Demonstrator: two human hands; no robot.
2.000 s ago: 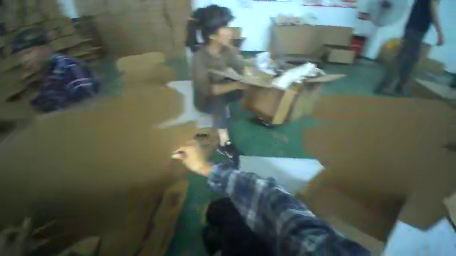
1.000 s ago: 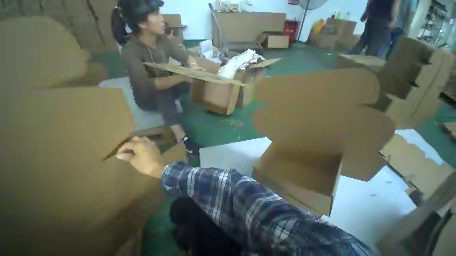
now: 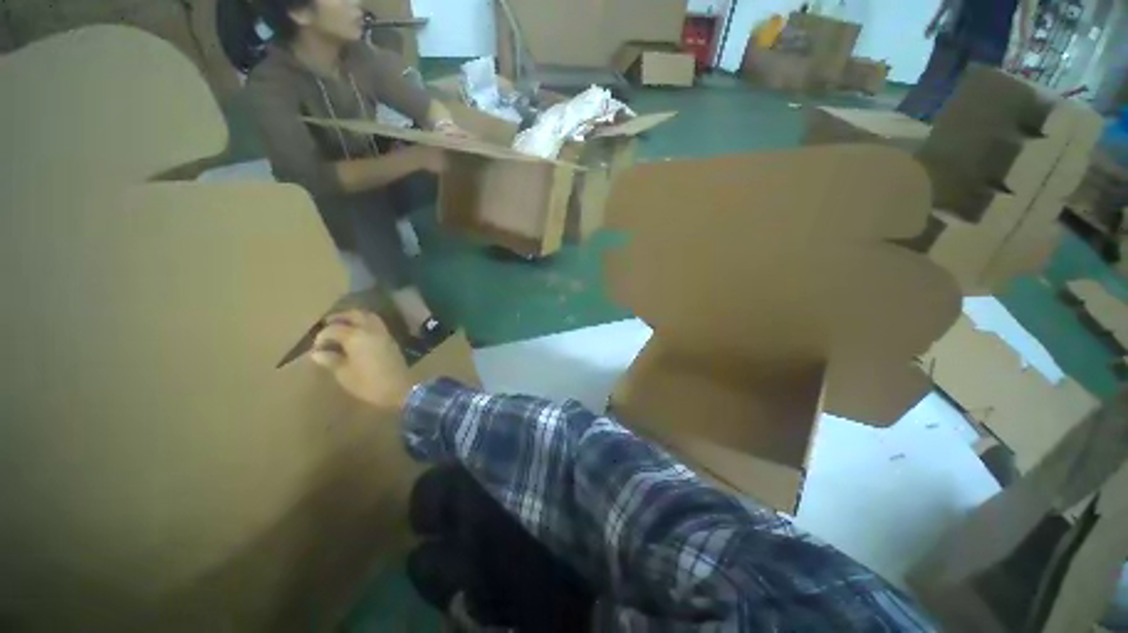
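A large brown box blank (image 3: 161,371) with rounded lobes fills the left side of the view. My right hand (image 3: 359,359), in a plaid sleeve, is at its right edge, with the fingers closed on a small flap (image 3: 309,334) there. My left hand is not in view. A part-folded box (image 3: 730,420) stands open to the right of my arm, its tall lobed panel upright behind it.
White sheets (image 3: 909,476) lie on the green floor (image 3: 520,292) around the part-folded box. A person (image 3: 353,136) sits ahead beside an open carton (image 3: 501,204) with white material. Brown cartons (image 3: 990,173) are stacked at right; another person (image 3: 971,50) stands behind.
The view has turned right and down. The blank at left shows more of its lobed outline. My right hand stays at the blank's edge with the small flap.
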